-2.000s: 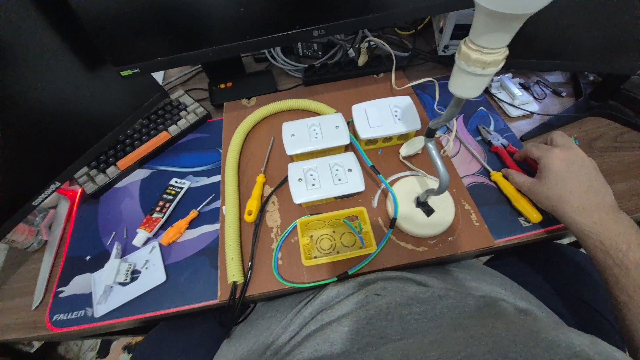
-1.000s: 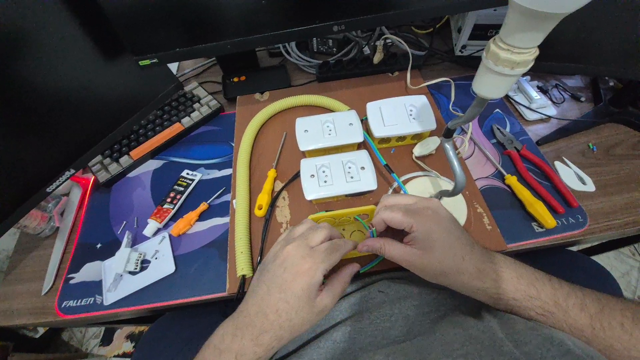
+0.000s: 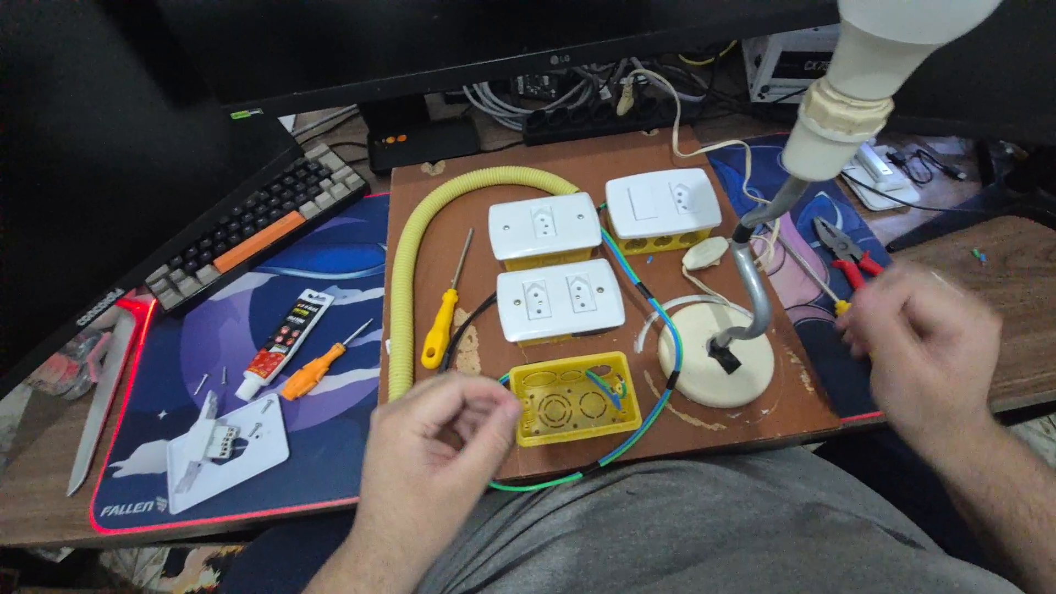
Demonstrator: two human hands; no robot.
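Note:
My left hand (image 3: 445, 437) is beside the left edge of an uncovered yellow electrical box (image 3: 575, 400), its fingers curled; whether something small is between them I cannot tell. Green and blue wire ends show inside that box. My right hand (image 3: 924, 338), slightly blurred, is curled over the handle of a yellow screwdriver (image 3: 841, 308) and close to red-handled pliers (image 3: 858, 262); its grip is hidden. Three white-plated outlet boxes stand behind: a double outlet (image 3: 561, 300), a single outlet (image 3: 544, 227), and a switch with outlet (image 3: 663, 204). Taped green and blue wires (image 3: 678, 355) curve beside them.
A brown board (image 3: 470, 247) carries yellow corrugated conduit (image 3: 403, 280), another yellow screwdriver (image 3: 441, 328) and a lamp base (image 3: 716, 355). Left lie an orange screwdriver (image 3: 315, 371), a glue tube (image 3: 287, 342), a detached outlet plate (image 3: 247, 462), screws and a keyboard (image 3: 256, 231). Overhead at right stands a bulb (image 3: 907, 33).
Both hands were together at the open yellow box one second ago. My right hand has since moved right to the pliers and screwdriver; my left has drawn back to the box's left side.

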